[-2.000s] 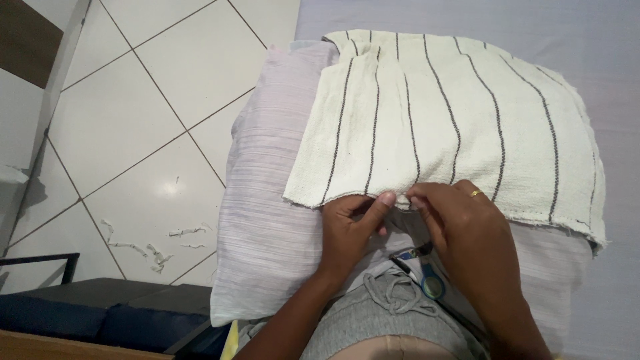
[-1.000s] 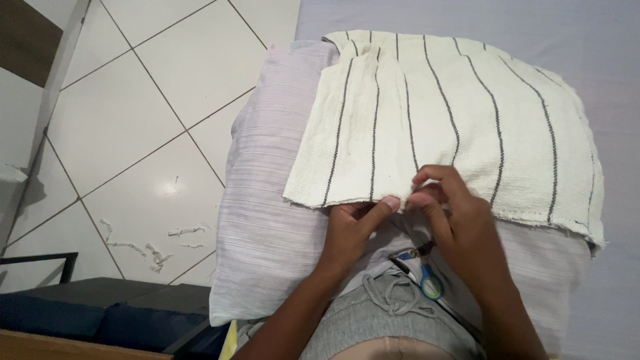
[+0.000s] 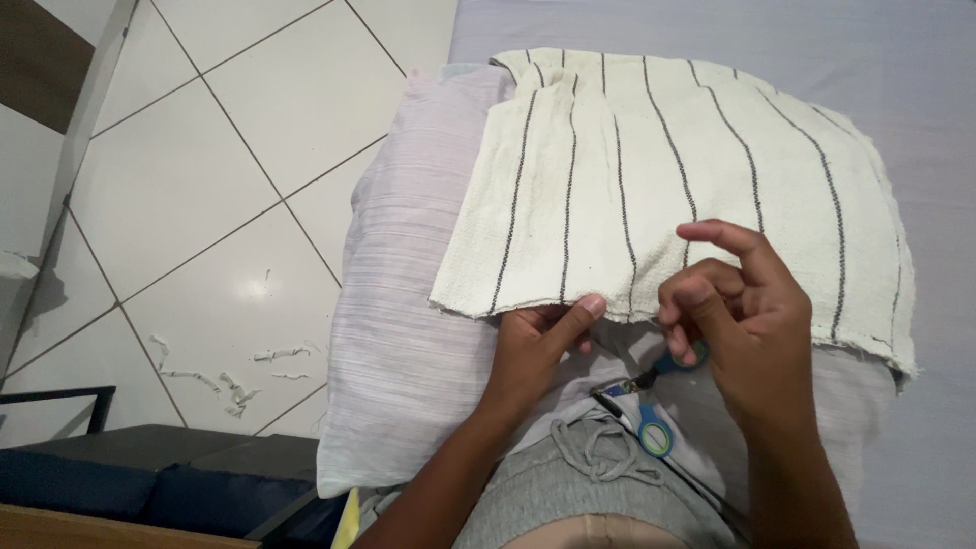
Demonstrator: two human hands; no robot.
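A cream woven cloth with dark stripes (image 3: 663, 175) lies over a pale lilac pillow (image 3: 404, 252). Its frayed near edge is pinched between the thumb and fingers of my left hand (image 3: 545, 335), the fingers going under the cloth. My right hand (image 3: 740, 313) is raised just over that same edge, index finger extended, the other fingers curled near the thumb; whether it holds a fine thread or needle is too small to tell. Scissors with blue handles (image 3: 656, 431) rest in my lap, partly hidden behind my right hand.
The pillow rests at the edge of a bed with a lilac sheet (image 3: 938, 229). Left of it, several cloth scraps (image 3: 236, 393) lie on the tiled floor (image 3: 183, 168). Dark blue padded furniture (image 3: 76, 480) with a wooden edge stands at lower left. My lap has grey drawstring shorts (image 3: 572, 503).
My right hand was touching the cloth's edge beside my left thumb two seconds ago; it has since lifted away to the right and its index finger has extended. My left hand keeps its pinch.
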